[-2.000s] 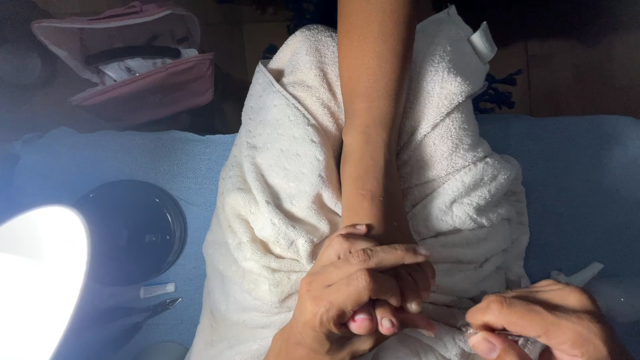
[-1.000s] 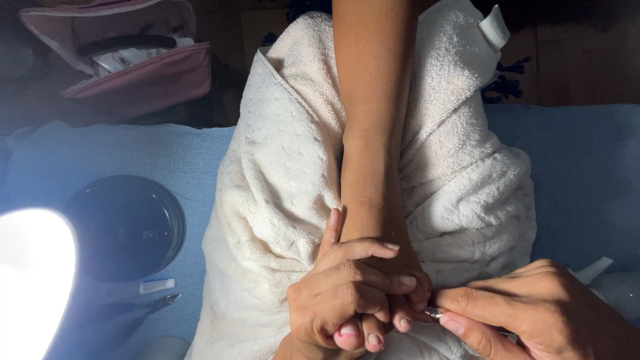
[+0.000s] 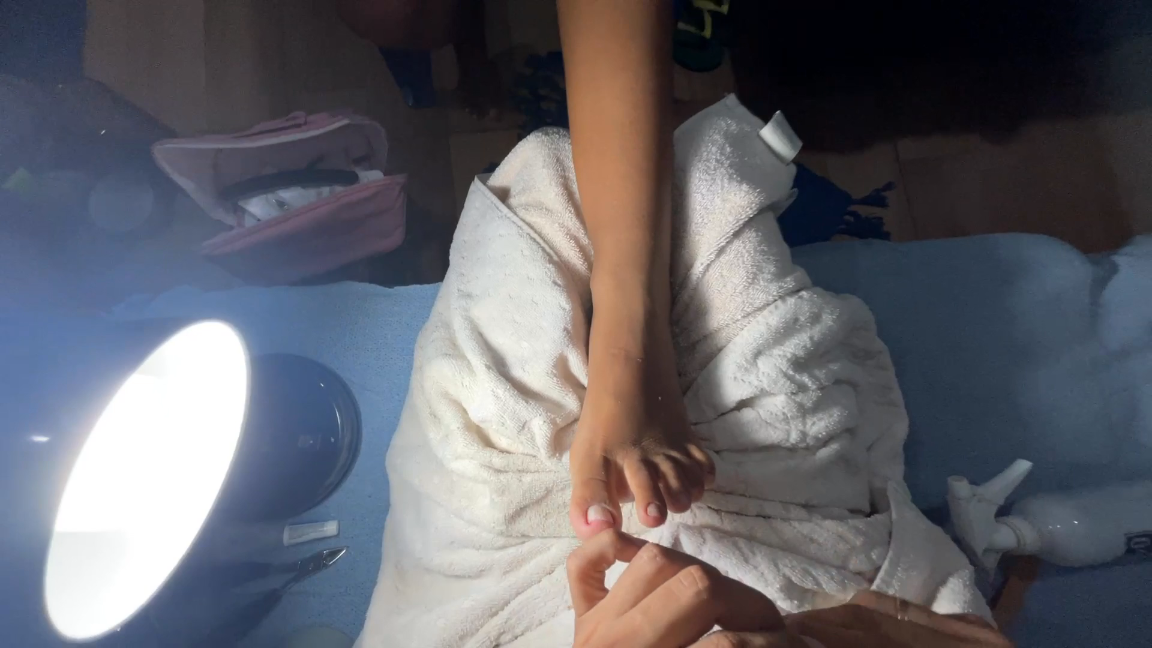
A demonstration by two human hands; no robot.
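Observation:
Another person's bare foot (image 3: 639,432) rests on a white towel (image 3: 504,360), toes toward me. What seems to be my left hand (image 3: 670,594) is at the bottom edge, fingers bent, one knuckle against or just below the big toe (image 3: 596,515). Its palm and anything inside are hidden. Part of what seems to be my right hand or wrist (image 3: 886,621) shows beside it, its fingers out of sight. Metal nippers (image 3: 319,562) lie on the blue cloth at left, below a small whitish rectangular piece (image 3: 310,533).
A bright lamp (image 3: 148,481) covers part of a dark round bowl (image 3: 328,432) at left. On the right lies a white spray bottle (image 3: 1071,526). Beyond the blue cloth (image 3: 954,360), an open pink bag (image 3: 315,225) sits at upper left.
My hands have come off the toes they surrounded and moved lower, leaving the foot uncovered. The small metal tool seen earlier at my right fingertips is out of sight. The view has shifted.

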